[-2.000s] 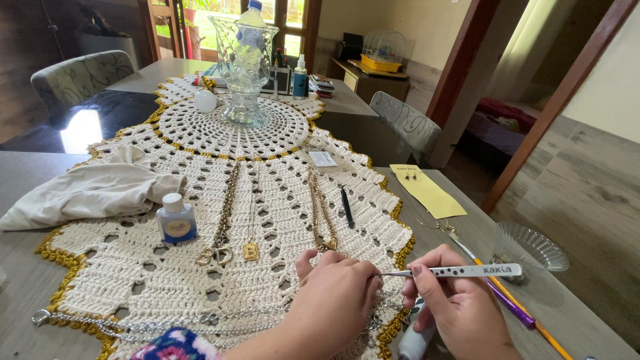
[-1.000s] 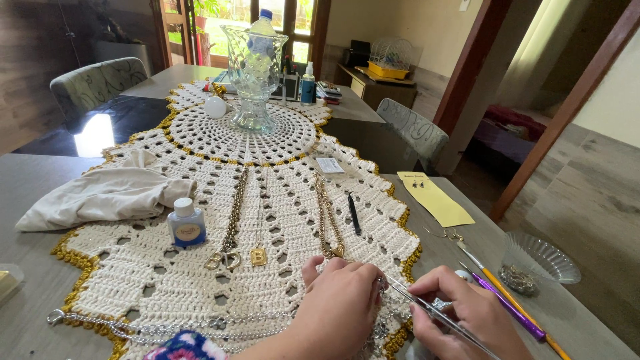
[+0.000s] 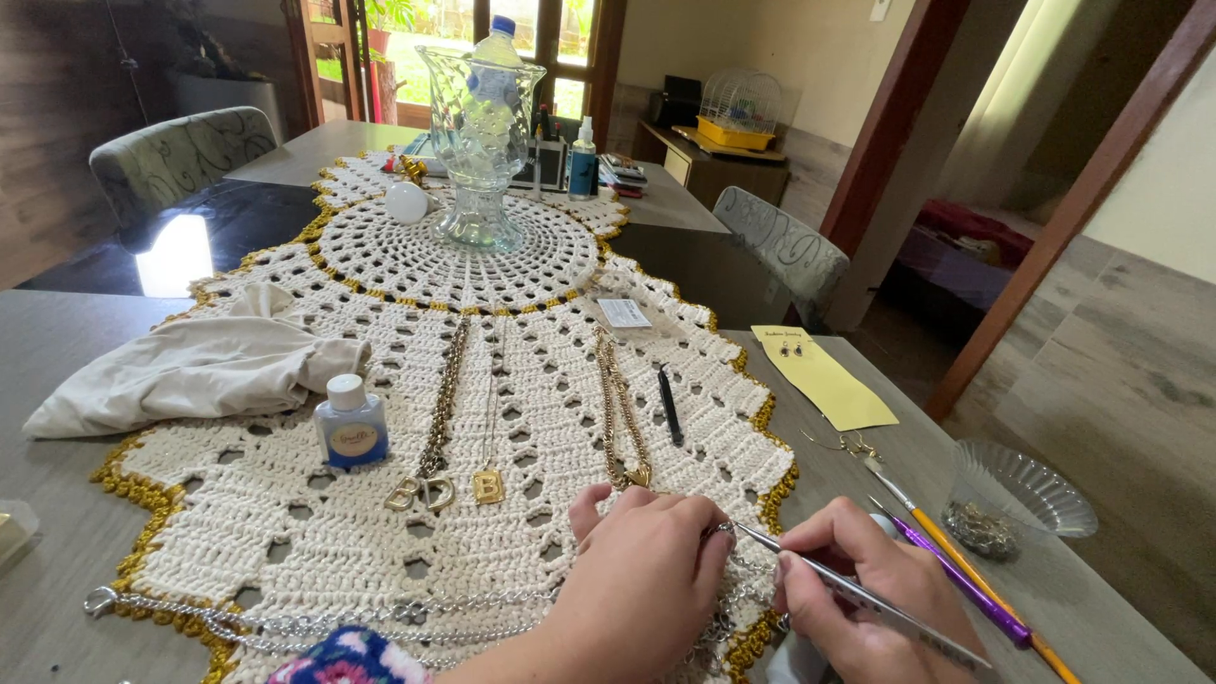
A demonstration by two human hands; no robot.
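Note:
My left hand (image 3: 651,565) pinches a small silver chain piece (image 3: 725,528) between thumb and fingertips over a crocheted table runner (image 3: 361,532). In my right hand (image 3: 869,584) are metal tweezers (image 3: 855,591), their tips touching or almost touching that piece. Silver chains (image 3: 446,622) lie along the near edge, passing under my left forearm. Beyond my hands rest a gold chain necklace (image 3: 610,408), a necklace with letter pendants (image 3: 420,493), a fine necklace with a square letter pendant (image 3: 487,485) and a black slim tool (image 3: 671,407). A bottle is partly hidden beneath my right hand.
At left are a bottle of blue liquid (image 3: 351,423) and a beige cloth (image 3: 190,366). To the right lie a yellow card with earrings (image 3: 822,380), a paintbrush (image 3: 988,570), a purple-handled tool (image 3: 959,570) and a clear dish (image 3: 1031,489). A glass vase (image 3: 482,142) stands farther back.
Across the frames the tweezers turn in my right hand, from lying broad side up and nearly level to slanting down toward the lower right. My left hand keeps its pinch.

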